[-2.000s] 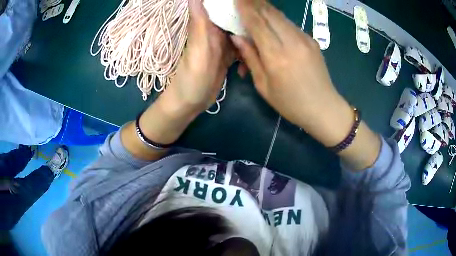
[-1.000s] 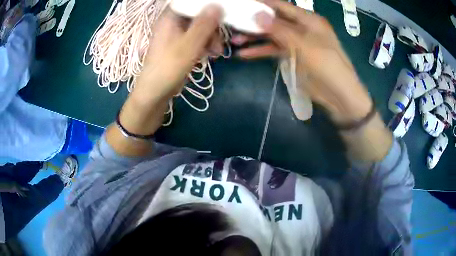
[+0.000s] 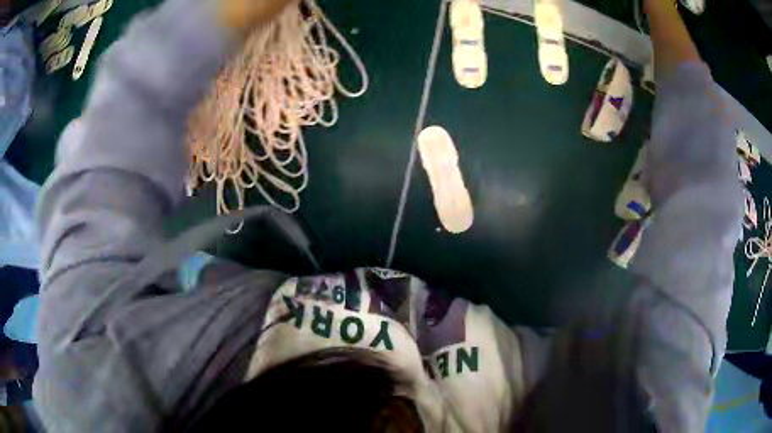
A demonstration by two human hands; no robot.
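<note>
A flat white sole (image 3: 446, 179) lies alone on the green table, right of the thin seam. The pale pink cord bundle (image 3: 267, 110) lies left of the seam in tangled loops. Part of my left hand (image 3: 252, 10) shows at the top edge above the cord; its fingers are cut off and what they do cannot be seen. My right arm stretches to the upper right; the hand itself is beyond the top edge. Two marked sole pieces (image 3: 468, 46) lie at the far side. A white upper (image 3: 609, 101) lies right of them.
More uppers (image 3: 633, 199) lie at right, partly hidden by my right sleeve. A knotted cord (image 3: 764, 243) lies at the far right. Small sole parts (image 3: 59, 46) and a strip (image 3: 87, 48) lie at upper left. A grey strip (image 3: 592, 27) curves along the far side. A person's pale blue clothing shows at left.
My hands have parted and moved outward and up, out of the middle. The white piece they held is no longer seen in them. The lone sole beneath my right hand is now uncovered.
</note>
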